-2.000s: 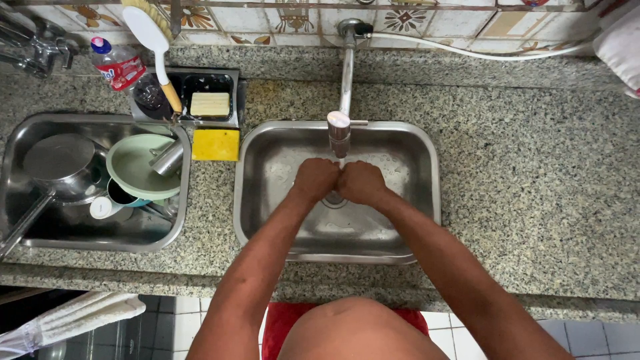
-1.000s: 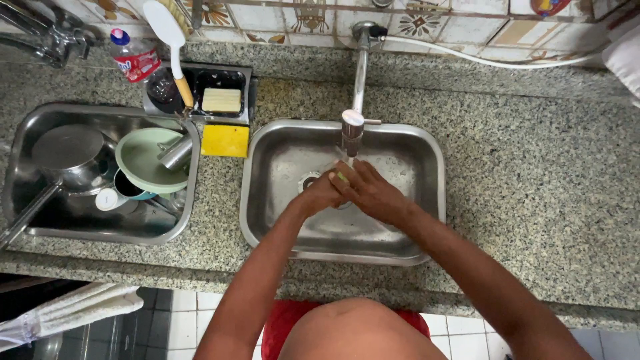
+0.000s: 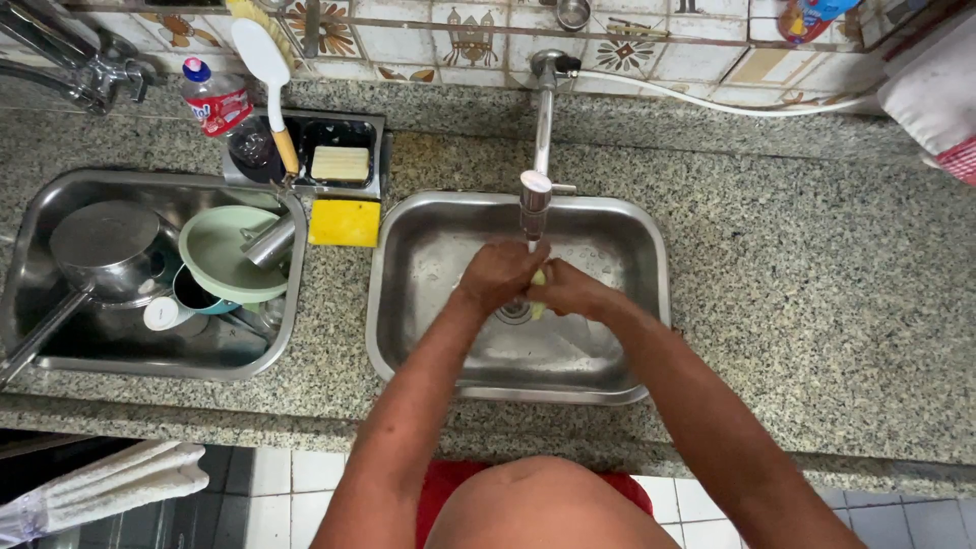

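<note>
My left hand (image 3: 503, 273) and my right hand (image 3: 572, 288) meet under the spout of the metal faucet (image 3: 535, 202), over the right-hand steel sink basin (image 3: 427, 305). A small yellow-green thing (image 3: 538, 293), too blurred to name, shows between them, gripped by the fingers of my right hand. The fingers of my left hand are bent beside it, partly hidden; whether they hold it too is unclear. Water seems to run from the spout onto my fingers. The basin's drain (image 3: 514, 311) lies just below my hands.
The left sink basin (image 3: 252, 366) holds a metal pot (image 3: 107, 236), a pale green bowl (image 3: 221, 252) and cups. Between the basins lies a yellow sponge (image 3: 345, 223). Behind stand a soap tray with a soap bar (image 3: 340, 163), a dish brush (image 3: 263, 57) and a plastic bottle (image 3: 217, 103).
My hands were pressed together under the spout, then overlapped with a bit of yellow-green showing. Now they are slightly apart, and more of the yellow-green thing is visible.
</note>
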